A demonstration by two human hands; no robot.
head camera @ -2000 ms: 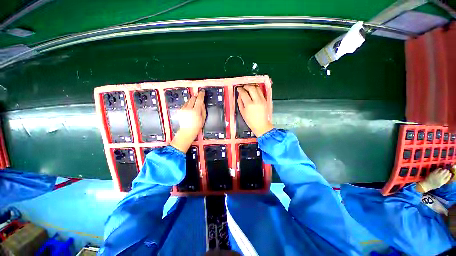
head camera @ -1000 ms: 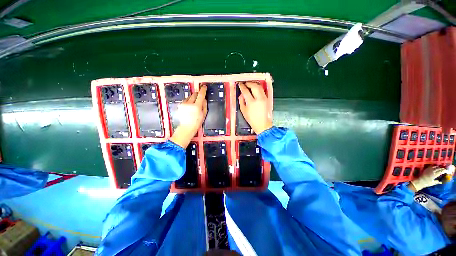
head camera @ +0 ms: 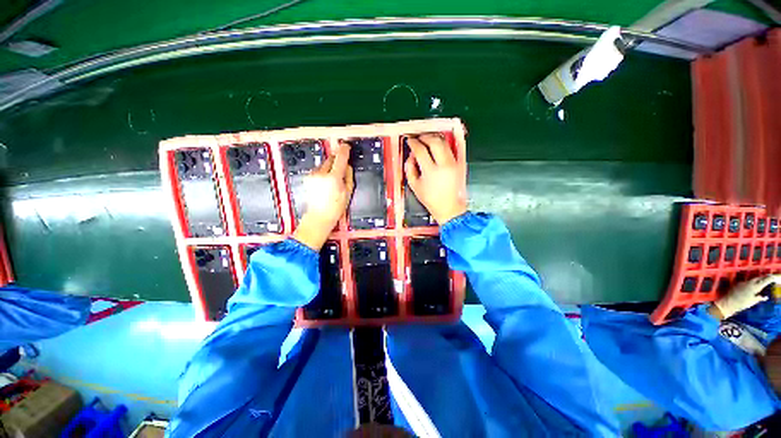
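Observation:
A salmon-red foam tray (head camera: 313, 235) lies in front of me with flat black phone units in its two rows of pockets. My left hand (head camera: 329, 190) lies between the third and fourth units of the far row, partly over the third. Its fingertips touch the camera end of the fourth phone unit (head camera: 368, 192). My right hand (head camera: 435, 178) lies over the far-right phone unit (head camera: 414, 210), fingertips at its far end, hiding much of it. Both units sit in their pockets. Whether my fingers grip them cannot be told. My left sleeve hides part of the near row.
The tray rests on a dark green bench (head camera: 565, 239). A white-wrapped fixture (head camera: 582, 70) stands beyond it on the right. At far right are stacked red foam trays (head camera: 738, 128), a small-pocket tray (head camera: 672, 299) and another worker's gloved hand (head camera: 742, 295). A metal rail (head camera: 385, 27) runs behind.
My hands stay at nearly the same places on the tray, with only slight finger shifts. The other worker's gloved hand at the right has moved. The view has shifted slightly.

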